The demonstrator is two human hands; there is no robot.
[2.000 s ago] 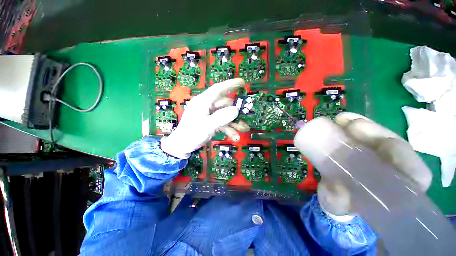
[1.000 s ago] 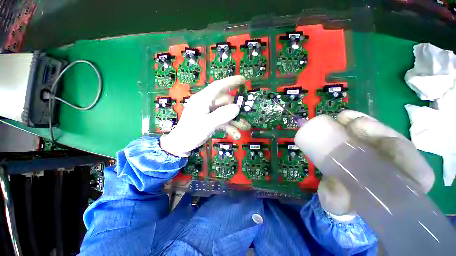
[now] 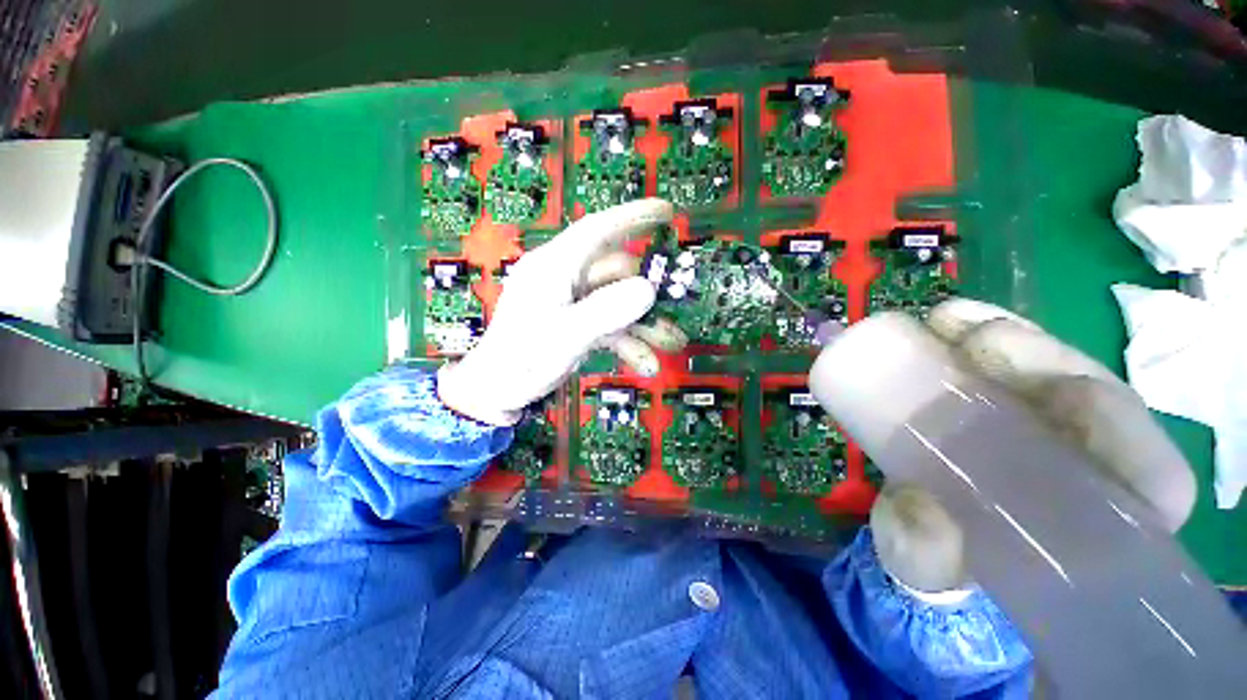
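Observation:
My left hand (image 3: pixel 568 308), in a white glove with stained fingertips, holds a green circuit board (image 3: pixel 725 294) by its connector end, above the middle row of the tray. My right hand (image 3: pixel 1053 397), also gloved, is closed around a large translucent dispensing bottle (image 3: pixel 1012 479) that slants to the lower right, out of the picture. Its purple hub (image 3: pixel 829 332) and thin needle (image 3: pixel 790 295) point at the right part of the held board. Whether the tip touches the board I cannot tell. My hands hide parts of the tray.
The clear blister tray (image 3: pixel 985 178) holds rows of boards over red backing (image 3: pixel 896 137). White crumpled wipes (image 3: pixel 1190 342) lie at the right on the green mat (image 3: pixel 328 328). A pale instrument (image 3: pixel 82 239) with a looped grey cable (image 3: pixel 274 233) stands at the left.
The needle tip has shifted slightly over the face of the held board. Both hands keep their grips and nearly the same places.

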